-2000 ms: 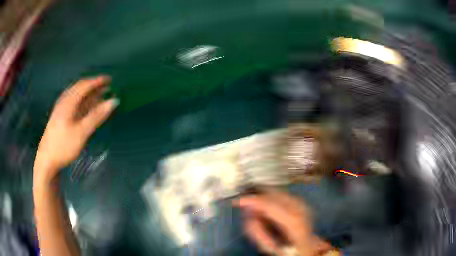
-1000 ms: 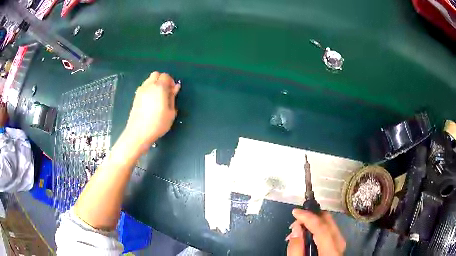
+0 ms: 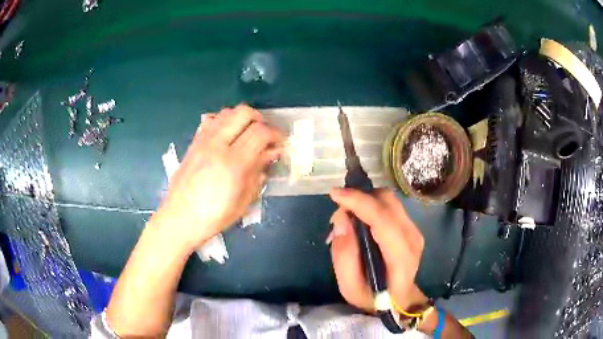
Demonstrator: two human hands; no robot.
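My right hand [image 3: 380,248] holds the black soldering iron [image 3: 358,179] like a pen, its metal tip pointing up over the cream tape pad [image 3: 330,139]. The tip touches no part that I can see. My left hand [image 3: 225,172] lies over the pad's left end, fingers bent together. A pale tape piece [image 3: 302,147] lies on the pad beside its fingertips. Whether the fingers hold something is hidden. Loose tape strips [image 3: 213,249] show below the left hand. The round tub [image 3: 430,157] with silvery wire-like mass sits at the pad's right end.
A heap of small parts [image 3: 90,119] lies at the left. Clear blister trays [image 3: 36,198] stand at the left and right edges. The black iron stand [image 3: 509,165] is right of the tub, with a pale curved band [image 3: 572,66] on it. A black holder [image 3: 473,63] stands behind.
The view has shifted left and closer over the pad. My left hand has moved from the bare mat onto the pad's left end. My right hand still holds the iron.
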